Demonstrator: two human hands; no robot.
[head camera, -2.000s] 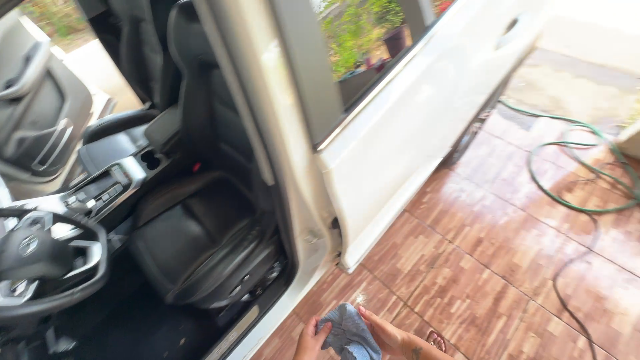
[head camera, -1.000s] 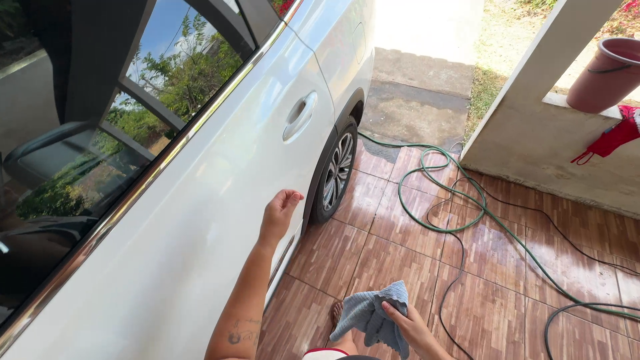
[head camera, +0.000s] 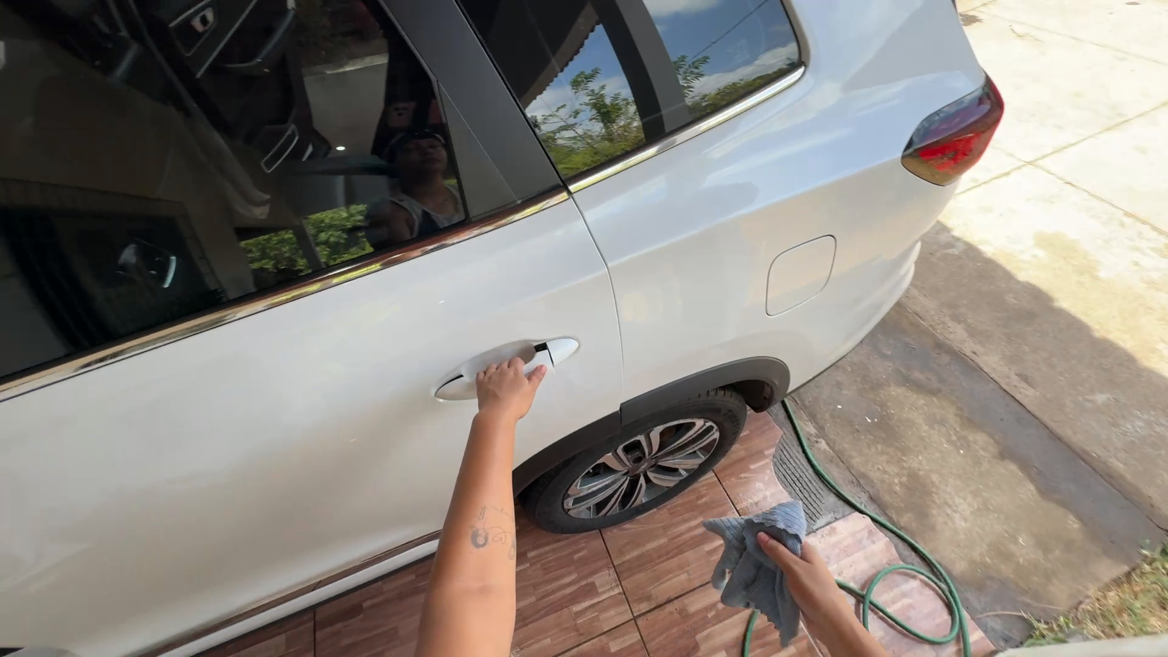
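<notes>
My left hand (head camera: 509, 388) has its fingers curled around the door handle (head camera: 552, 350) of a white car's rear door (head camera: 301, 438), which looks closed. The handle sits in an oval recess, and its front part is behind my fingers. Lower right, my right hand (head camera: 796, 566) grips a crumpled blue-grey cloth (head camera: 756, 570), held over the tiled floor beside the rear wheel (head camera: 643, 465). The cloth hangs down and covers part of my fingers.
A green hose (head camera: 899, 520) lies in loops on the floor right of my right hand. Brown tiles (head camera: 566, 584) run beneath the car, with a drain grate (head camera: 808, 479) behind the wheel. Concrete paving (head camera: 958, 438) lies beyond, and grass (head camera: 1109, 602) shows at the lower right.
My left hand, raised beside the car's side a second ago, has taken hold of the door handle. My right hand still holds the cloth. The view has turned toward the car's rear.
</notes>
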